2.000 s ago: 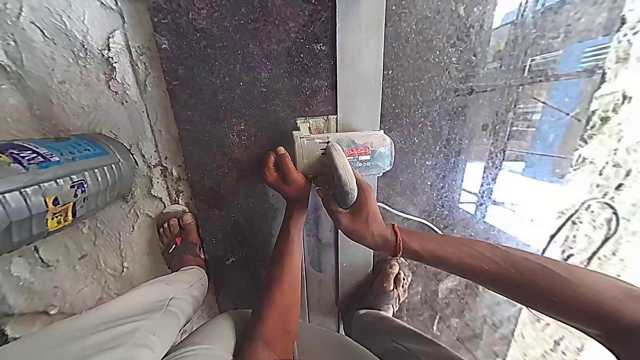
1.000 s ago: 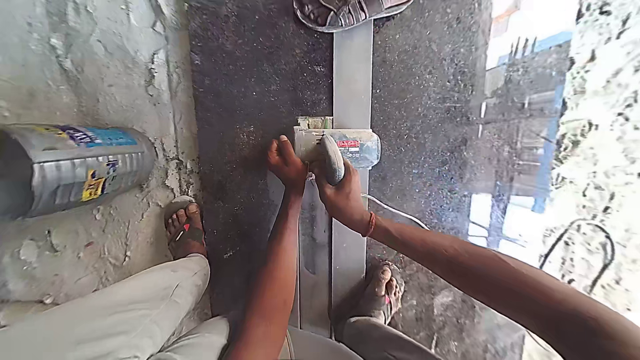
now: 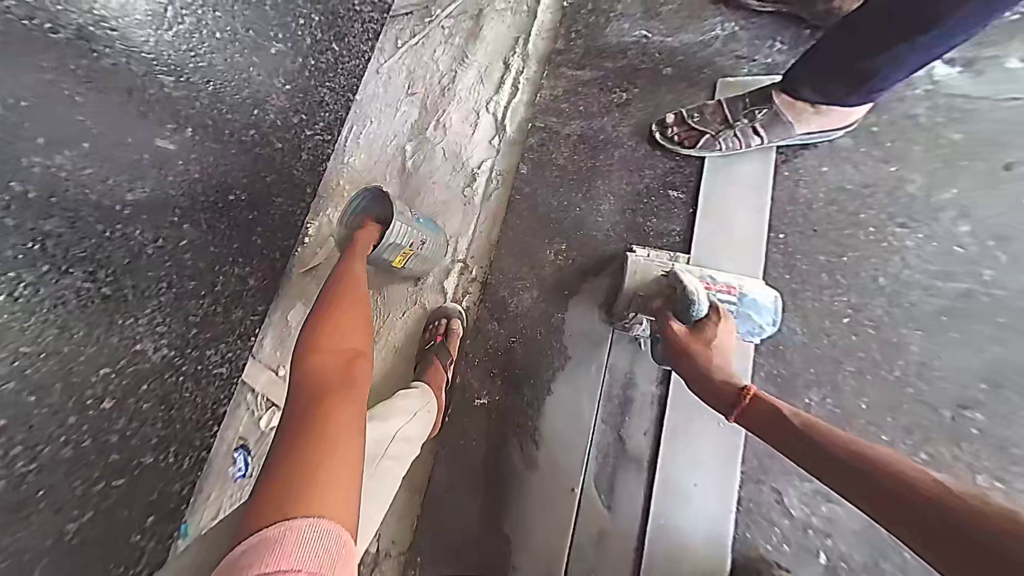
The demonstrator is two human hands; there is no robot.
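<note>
My right hand grips the handle of a power tool, which has a pale, dusty body and a bluish rear end. The tool lies across a long flat metal strip, its front end over a dark slab with a straight seam. My left hand reaches into the open end of a ribbed, cut plastic container with a yellow label, lying on a rough cement ledge. The fingers are hidden inside, so what they hold is not visible.
A person's sandalled foot stands on the far part of the strip, with a dark trouser leg above it. My own sandalled foot is at the ledge's edge. Rough cement runs between dark floor areas. A small blue-and-white scrap lies lower left.
My left hand has left the tool's front and gone left into the container. My right hand still holds the tool. The other person's foot has come into view. The view has swung left.
</note>
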